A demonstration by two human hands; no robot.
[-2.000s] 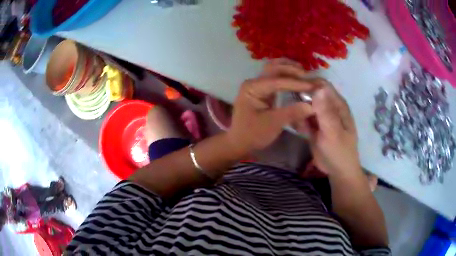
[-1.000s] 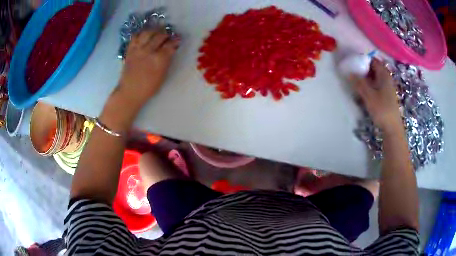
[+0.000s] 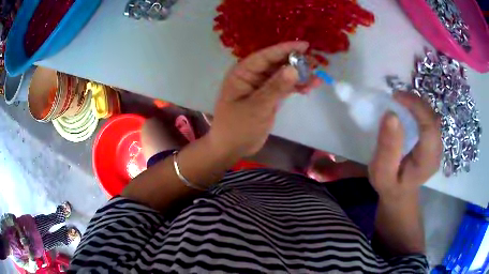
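Observation:
My left hand [image 3: 252, 99] is raised over the table's near part and holds a small shiny silver setting [image 3: 298, 65] between thumb and fingers. My right hand [image 3: 405, 144] grips a white squeeze bottle [image 3: 383, 115], tilted with its blue nozzle [image 3: 324, 76] towards the setting, close to it. Whether the nozzle touches the setting cannot be told. The heap of red stones [image 3: 289, 24] lies on the table behind my left hand. A large heap of silver settings [image 3: 453, 107] lies at the right. A smaller silver group [image 3: 147, 8] lies at the upper left.
A pink basin [image 3: 416, 22] with silver pieces stands at the upper right, a blue basin [image 3: 75, 37] with dark red stones at the upper left. Below the table are a red basin [image 3: 107, 155], stacked buckets [image 3: 45, 96] and a blue container [image 3: 466, 243]. Another person [image 3: 27, 235] is at the lower left.
My left hand has come from the small silver group to the middle, now with a setting. My right hand has lifted the white bottle from the right and brought it in towards the left hand.

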